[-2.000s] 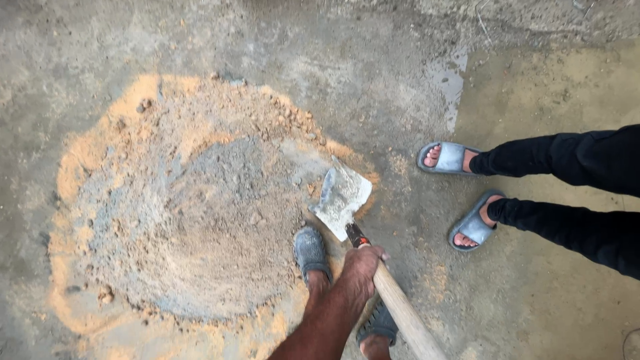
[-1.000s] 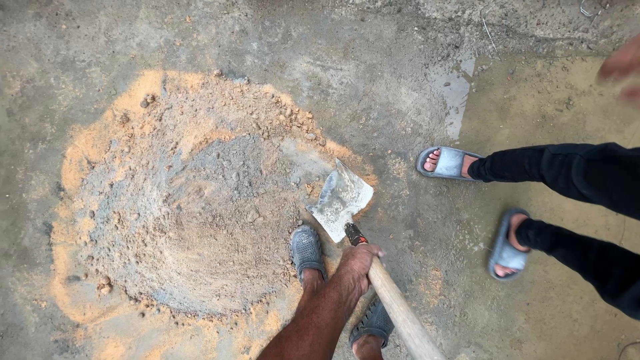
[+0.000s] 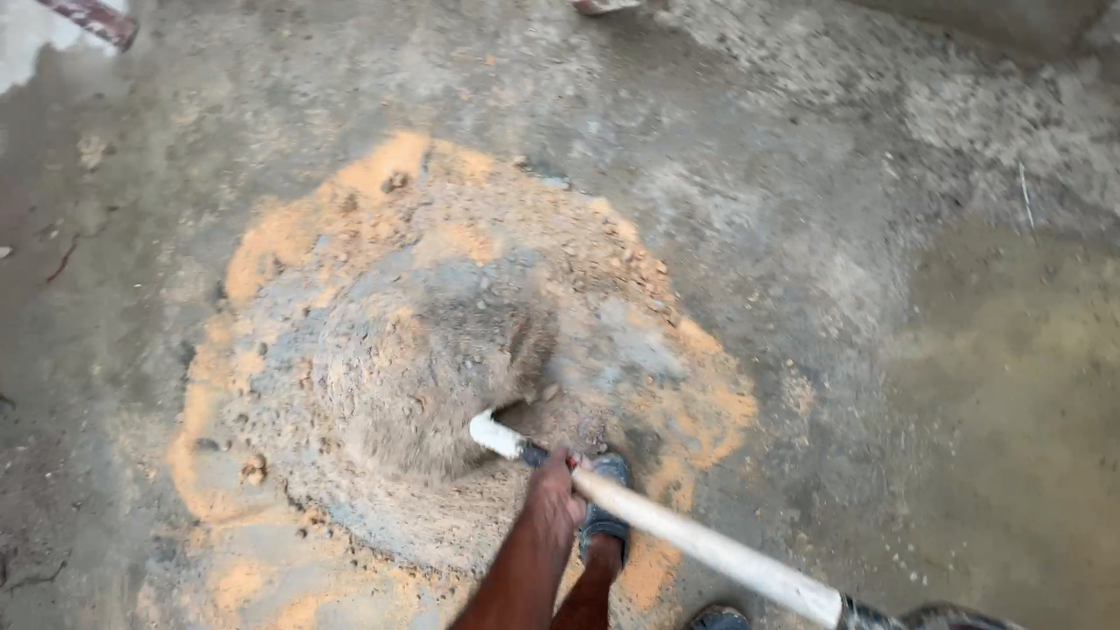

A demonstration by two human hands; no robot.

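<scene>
My left hand point(image 3: 556, 494) is closed around the lower part of a shovel's wooden shaft point(image 3: 709, 547), just above its metal socket. The white-coated shovel blade point(image 3: 496, 435) is partly sunk in a low mound of sand and grey powdery material point(image 3: 411, 376), so most of the blade is hidden. Loose material is blurred in front of the blade. From my hand the shaft runs to the lower right, ending in a dark part at the bottom edge. My right hand is not visible.
My clog-shod foot point(image 3: 605, 507) stands at the mound's near right edge, with another shoe point(image 3: 717, 618) at the bottom. Orange sand point(image 3: 210, 437) rims the mound on the concrete floor point(image 3: 787, 262). A reddish bar point(image 3: 96, 22) lies upper left; wet floor point(image 3: 1006, 420) extends right.
The shovel and my left hand have moved toward the mound, and the blade has entered it. The other person's legs and sandals, seen earlier at right, are out of view. The view has shifted.
</scene>
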